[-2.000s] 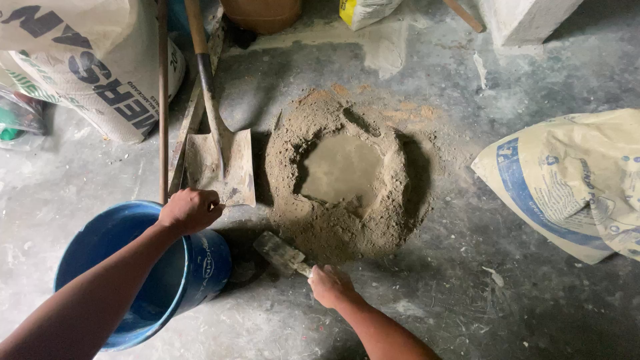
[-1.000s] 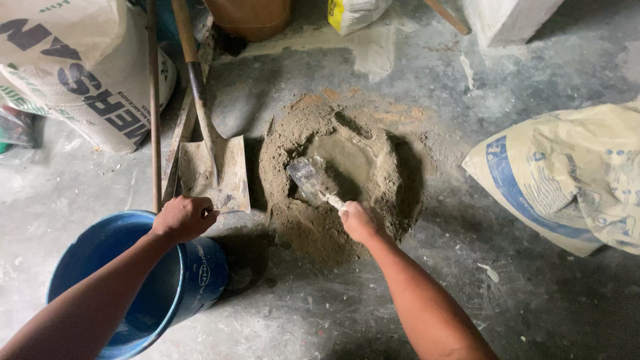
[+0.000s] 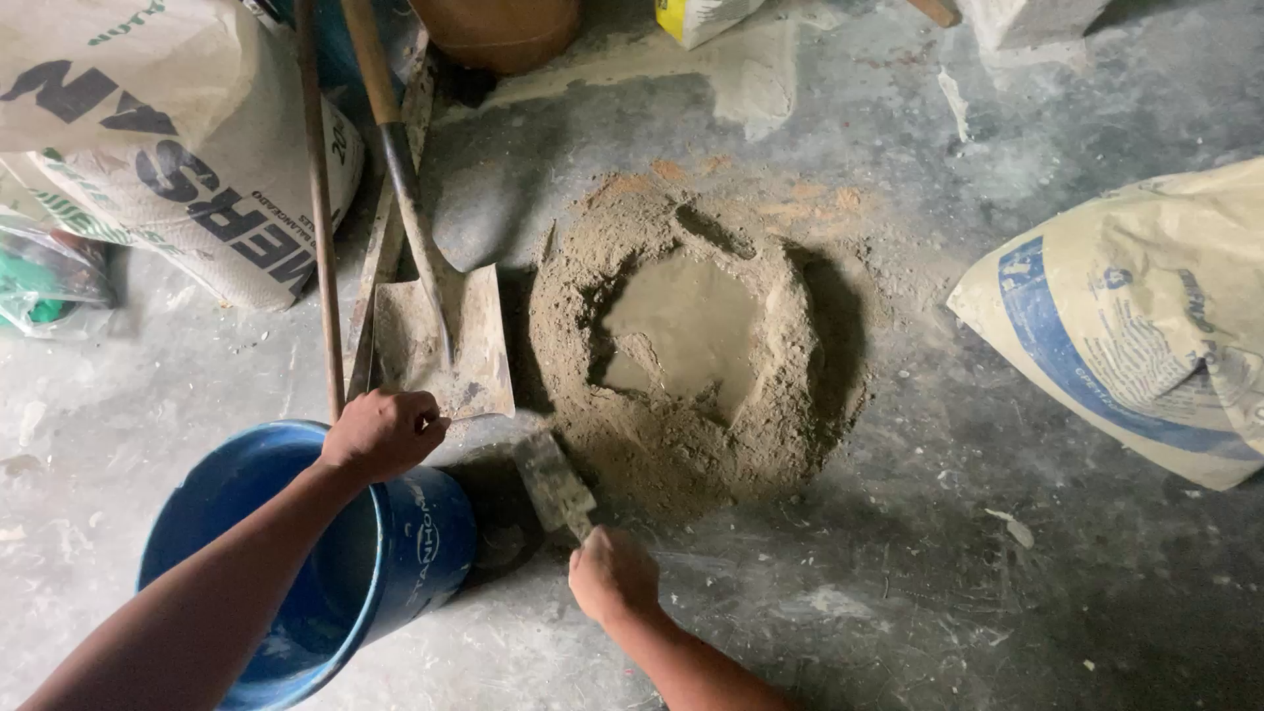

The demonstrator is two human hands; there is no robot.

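Observation:
My right hand (image 3: 614, 575) grips the handle of a trowel (image 3: 553, 484), whose flat, mortar-smeared blade lies over the near left edge of a ring of grey-brown mortar mix (image 3: 671, 444). Murky water (image 3: 691, 316) pools in the ring's hollow, with a wet lump at its left side. My left hand (image 3: 385, 432) is curled closed above the rim of a blue plastic bucket (image 3: 425, 543), close to the blade of a shovel (image 3: 484, 346). Nothing shows clearly inside its fingers. The bucket stands left of the mix.
A long thin rod (image 3: 321, 197) and a flat bar lie beside the shovel. A full woven sack (image 3: 227, 207) stands at the upper left. A paper sack (image 3: 1116, 326) lies at the right. A brown container (image 3: 504, 35) and a yellow-and-white bag (image 3: 701, 18) are at the top.
The trowel, over the ring's hollow one second ago, has come back toward the near left, outside the pool. My left hand stays by the bucket and shovel.

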